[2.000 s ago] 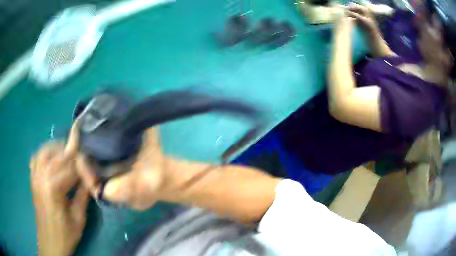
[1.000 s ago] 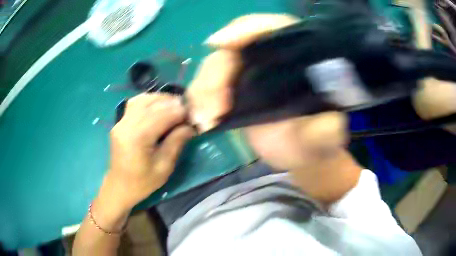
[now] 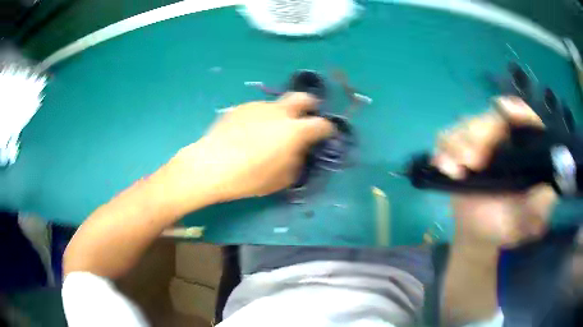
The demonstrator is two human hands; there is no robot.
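My right hand [image 3: 492, 153] is closed around the black electric screwdriver [image 3: 511, 163] at the right, its nose pointing left over the green bench. The tool is apart from the housings. My left hand [image 3: 256, 147] is at a dark fan housing [image 3: 332, 144] in the middle of the bench, fingers on its upper left side. Another dark housing [image 3: 307, 83] stands just behind my left fingertips. Thin lead wires with small white connectors lie beside it on both sides. Motion blur hides the inside of the housing and whether my left fingers hold a screw.
Several dark housings [image 3: 550, 99] stand at the right rear. A bag of screws [image 3: 297, 13] or similar white item lies at the far edge, by the white strip [image 3: 153, 24]. A yellowish tape strip [image 3: 381, 214] is near the front edge. Cardboard boxes [image 3: 192, 271] are below the bench.
The view has turned, bringing the housings to the middle. My right hand with the screwdriver has moved away from my left hand to the right. My left hand stays at the housings.
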